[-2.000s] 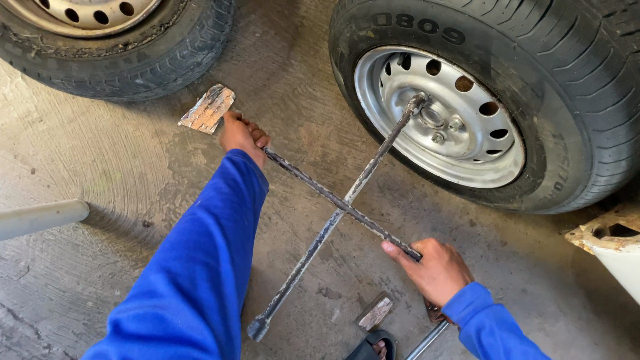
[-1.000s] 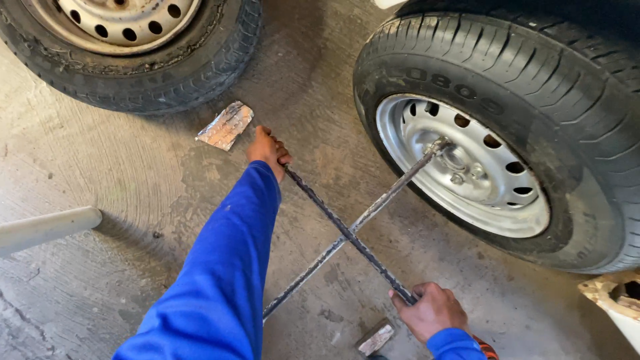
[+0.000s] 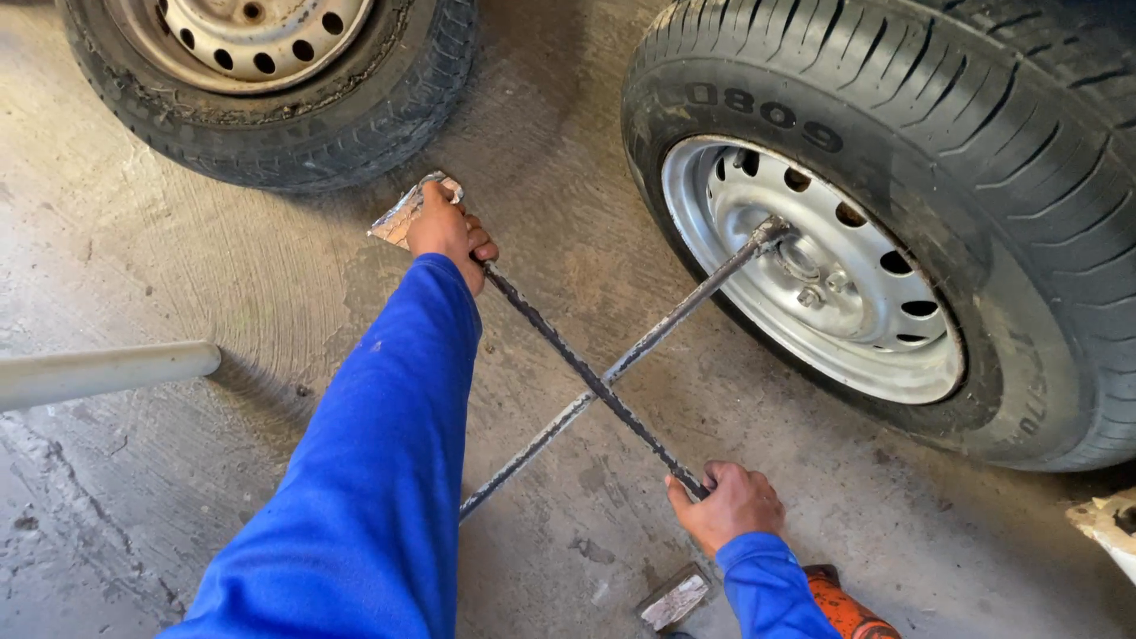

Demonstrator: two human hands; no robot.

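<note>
A worn four-way lug wrench [image 3: 550,335] stretches across the middle, its far socket on a lug nut of the silver steel wheel [image 3: 821,284], inside a black tire [image 3: 967,177]. My left hand [image 3: 448,232] grips the end of the upper-left arm of the wrench. Around the lower-right arm's end, my right hand [image 3: 729,506] is closed. Other lug nuts [image 3: 809,296] show near the hub. The wrench's near end is hidden behind my left sleeve.
A second tire [image 3: 355,133] with a rusty steel rim lies at the upper left. A broken flat piece [image 3: 396,222] is beside my left hand. A pale pole [image 3: 106,373] enters from the left. Near my right sleeve are a small block [image 3: 676,600] and an orange tool part [image 3: 843,608].
Both hands stay on the wrench's cross arm. The sandal and metal rod seen earlier at the bottom are no longer plainly in view. The view has shifted somewhat.
</note>
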